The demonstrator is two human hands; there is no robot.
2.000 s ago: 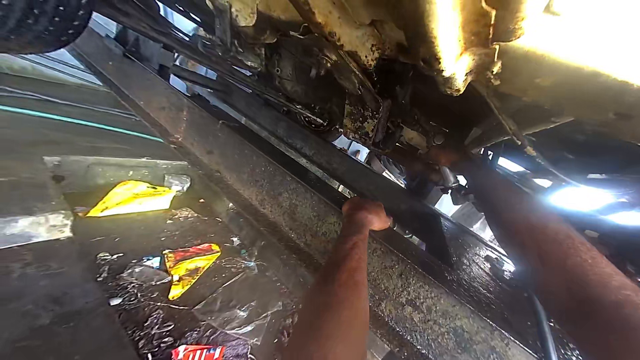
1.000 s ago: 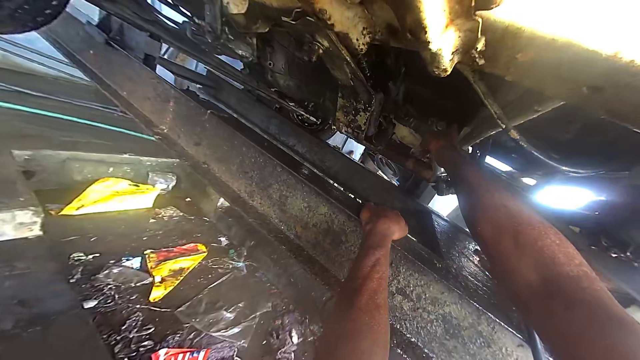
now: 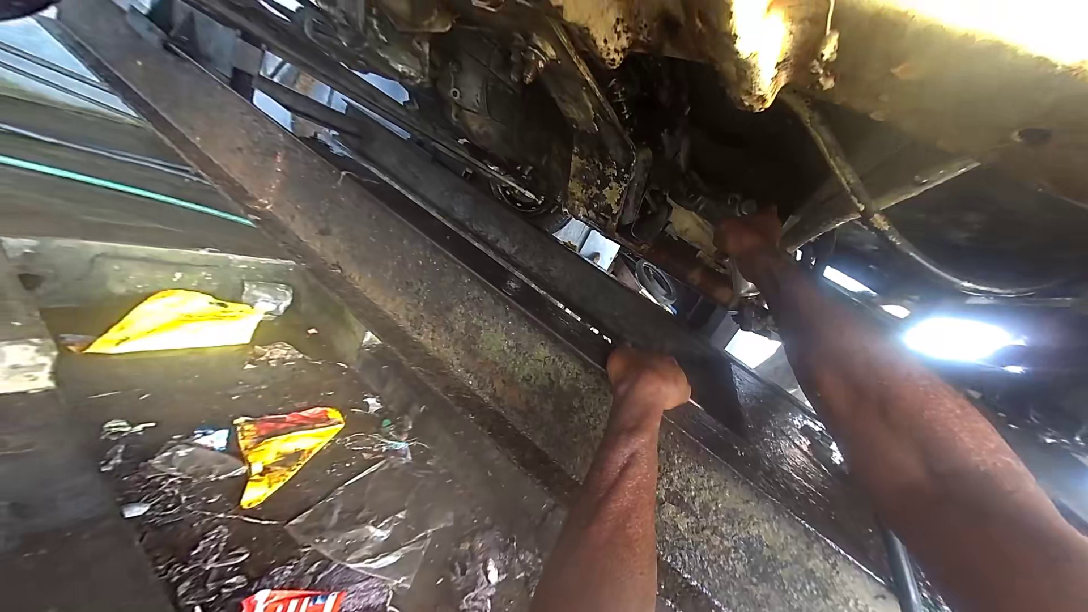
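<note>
My left hand (image 3: 648, 379) grips the upper edge of a long metal beam (image 3: 459, 314) that runs diagonally across the view; its fingertips are hidden behind the edge. Higher up and to the right, my right hand (image 3: 751, 236) reaches among dark, greasy parts of a vehicle's underside (image 3: 501, 110). Its fingers are in shadow, and whether they hold anything cannot be made out. A rusty brown rod or pipe (image 3: 693, 274) lies just below and left of that hand. A pale, curved pipe or cable (image 3: 850, 191) hangs to its right.
Yellow wrappers (image 3: 183, 321) and a clear plastic sheet (image 3: 374, 527) lie on the wet, dirty floor below the beam at left. A green hose or line (image 3: 127, 189) runs at the upper left. Worn, cream-painted metal (image 3: 943, 102) hangs low at the upper right. A bright light (image 3: 960, 338) shines at right.
My left hand stays on the beam's edge and my right hand stays up among the underside parts. The view has shifted slightly.
</note>
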